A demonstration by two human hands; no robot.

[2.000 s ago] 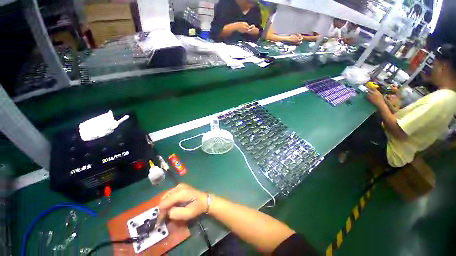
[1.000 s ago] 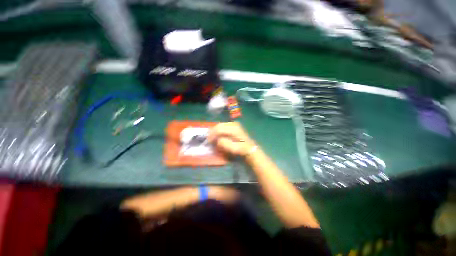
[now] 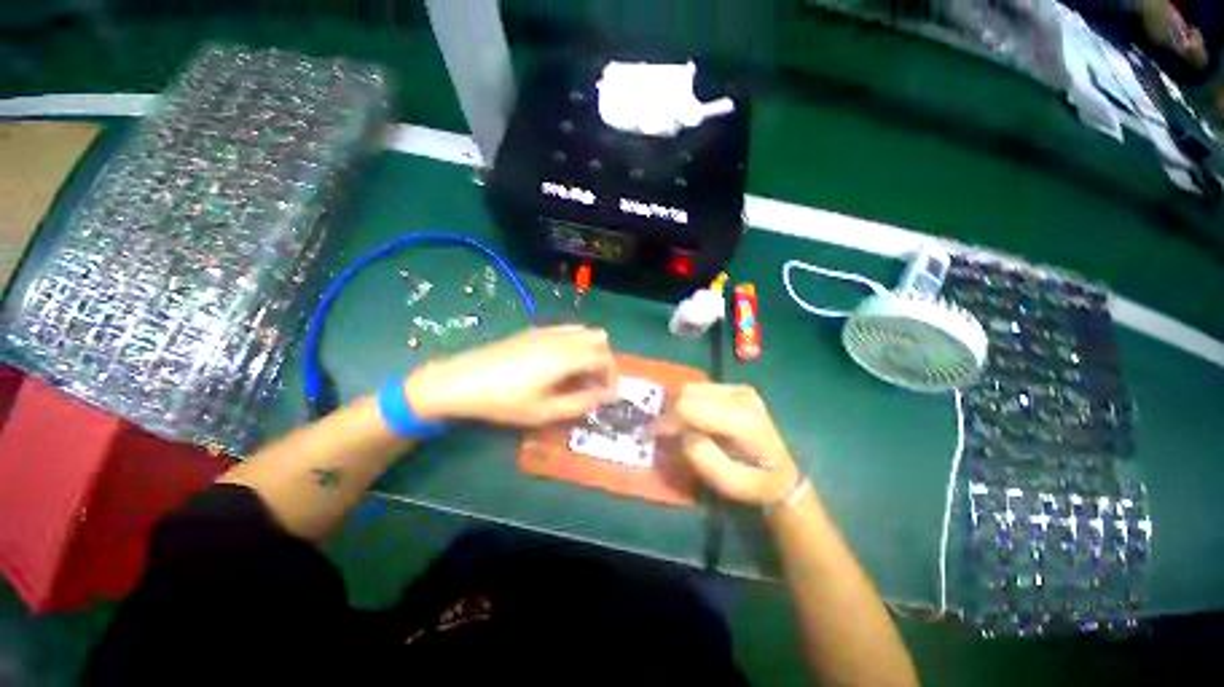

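Note:
The assembly jig point(image 3: 634, 454), a white square plate with a dark centre, lies on the orange-brown base block point(image 3: 550, 456) in front of me. A dark module point(image 3: 620, 419) shows in its centre. My left hand point(image 3: 544, 376) reaches over the jig's upper left corner, fingers bent down. My right hand point(image 3: 732, 440) is at the jig's right side, fingers curled with the fingertips at the jig's edge. Whether either hand holds anything between its fingertips is too small and blurred to tell.
The black power supply box point(image 3: 618, 175) with white tissue point(image 3: 658, 97) stands behind. A white bottle point(image 3: 697, 313), a red packet point(image 3: 748, 322) and a fan point(image 3: 915, 341) are right. Blue cable point(image 3: 317, 322) curves around small circuit boards point(image 3: 447, 324). Blister trays point(image 3: 201, 228) stand left, module trays point(image 3: 1054, 416) right.
The view has swung left and down onto the bench. My left hand has come up from below the bench edge to the jig. My right hand stays at the jig's right side.

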